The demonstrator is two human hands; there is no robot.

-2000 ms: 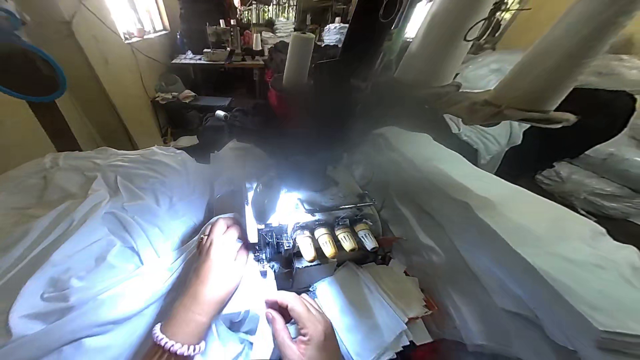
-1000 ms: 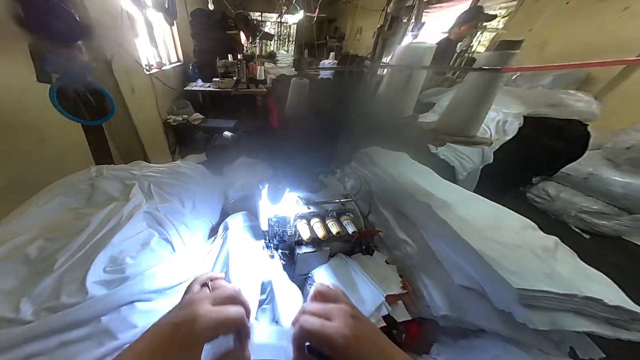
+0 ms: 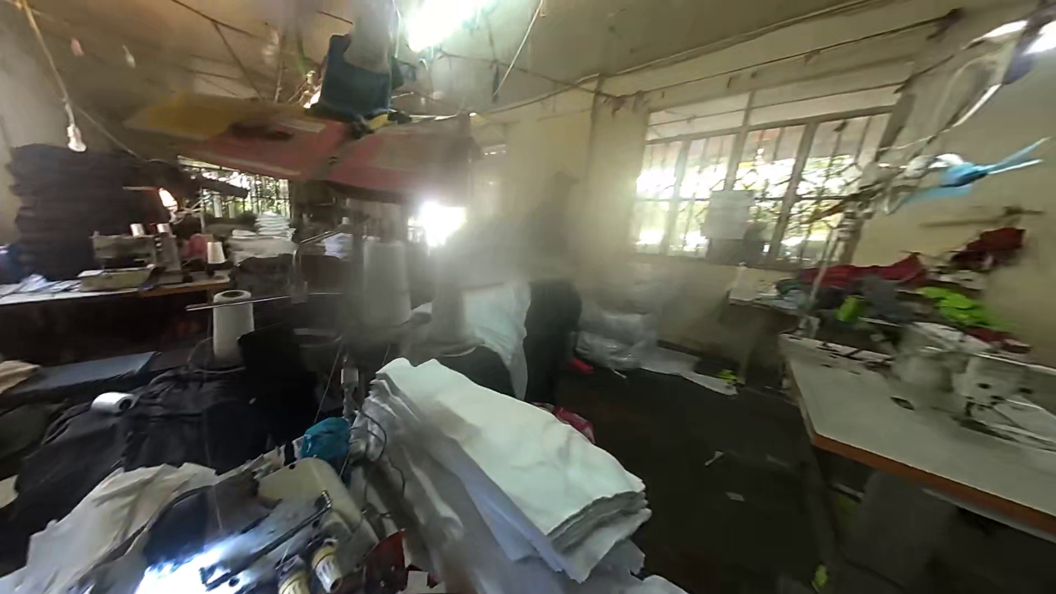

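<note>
Neither of my hands shows in the head view now. At the lower left is part of a sewing machine (image 3: 305, 487), lit by a bright lamp, with tension dials (image 3: 327, 564) at the bottom edge. Directly right of it lies a thick folded stack of white fabric (image 3: 520, 454), its layered end toward the lower right. Crumpled white cloth (image 3: 107, 516) lies left of the machine. A small bundle of blue cloth (image 3: 327, 439) sits behind the machine. What my hands touch is hidden from view.
Another sewing machine (image 3: 990, 379) stands on a table with a wooden edge (image 3: 932, 474) at the right. Thread cones (image 3: 233, 326) and dark fabric (image 3: 190, 417) are at the left. Plastic-wrapped bundles (image 3: 615, 337) rest on the floor beyond the white stack. Barred windows (image 3: 742, 181) line the back wall.
The view has swung right and up. Both hands, seen earlier at the white fabric by the machine, are out of sight. The right-hand table and windows have come into view.
</note>
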